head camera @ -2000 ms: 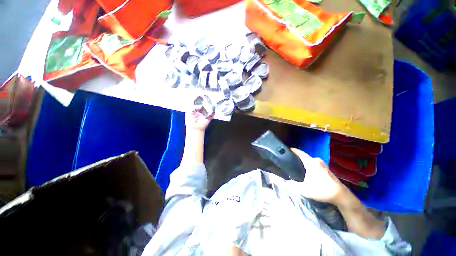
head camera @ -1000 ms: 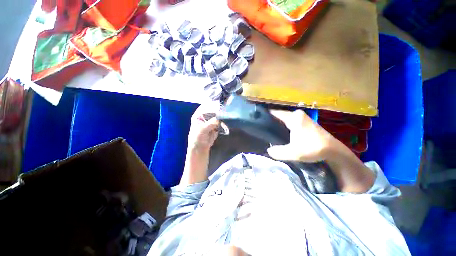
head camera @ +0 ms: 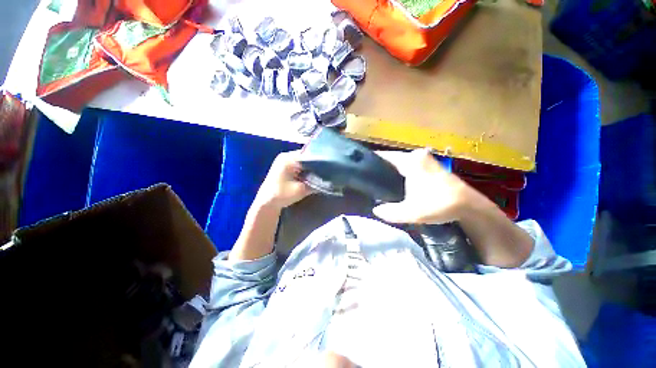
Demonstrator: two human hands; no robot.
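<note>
My right hand [head camera: 428, 190] is shut on a dark thread trimmer [head camera: 354, 167], whose wide head points left over my lap. My left hand [head camera: 286, 181] holds a small grey sewn piece [head camera: 321, 184] by its left side. The trimmer head lies across the top of the piece and hides part of it and my left fingertips. A dark ribbed sleeve [head camera: 449, 246] shows below my right wrist. A loose pile of grey sewn pieces [head camera: 288, 68] lies on the white sheet [head camera: 188, 108] just beyond my hands.
Orange pouches with green [head camera: 129, 54] lie at the far left, another orange pouch [head camera: 410, 36] beyond the brown table board [head camera: 460, 93]. An open carton [head camera: 183, 237] with grey pieces stands at lower left. Blue bins [head camera: 155, 162] sit below the table, another [head camera: 572, 158] at right with red pieces [head camera: 496, 188].
My left hand has come back from the pile with a grey piece, and the trimmer has moved left and up onto it. In the last second both shifted only slightly; the view also shifted.
</note>
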